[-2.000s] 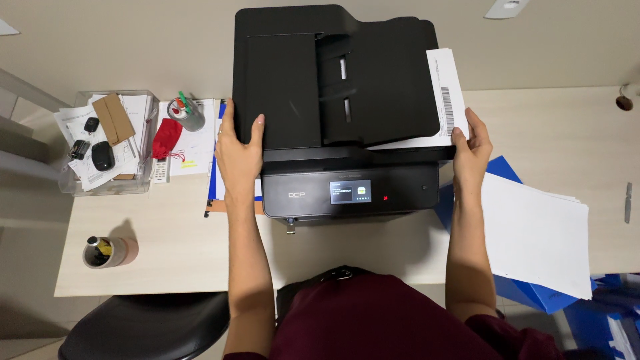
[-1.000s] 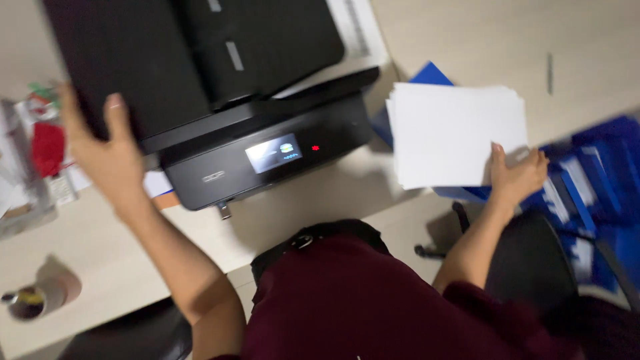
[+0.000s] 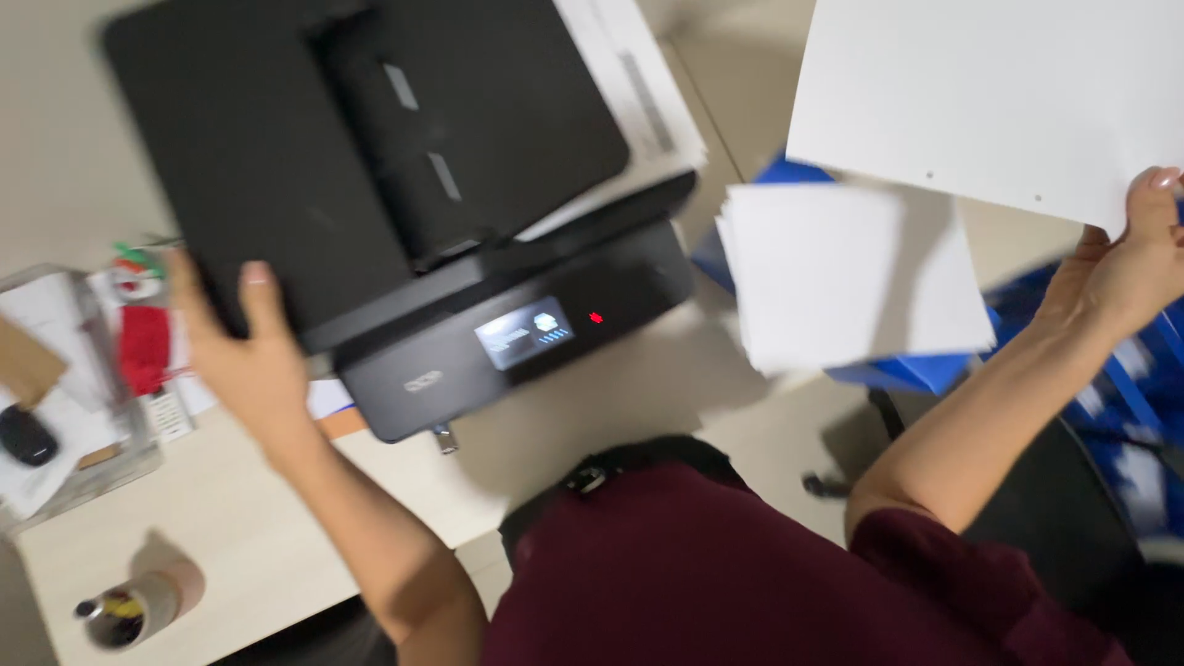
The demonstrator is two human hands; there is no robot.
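Note:
A black multifunction printer (image 3: 499, 324) with a lit screen and a red light stands on the desk at upper left. My left hand (image 3: 250, 361) rests on the left front corner of its lid, fingers spread. At the far right my right hand (image 3: 1142, 240) grips the lower edge of a white paper sheet (image 3: 980, 92) between thumb and fingers; the sheet bears two small holes and runs out of view. Below it lies a stack of white paper (image 3: 851, 277) on a blue folder (image 3: 897, 373). Printed sheets (image 3: 647, 92) stick out from under the right side of the printer's document tray.
A clear tray (image 3: 111, 476) with papers and a black computer mouse (image 3: 26, 435) is at left, near a red pouch (image 3: 145, 350). A pen cup (image 3: 139, 606) stands near the desk's front edge. A black office chair (image 3: 1036, 499) and blue folders (image 3: 1156, 370) are at lower right.
My right hand has gone from the printer's right side to the paper stack, then right and up with a sheet. My left hand stays at the printer. The view has tilted and moved closer.

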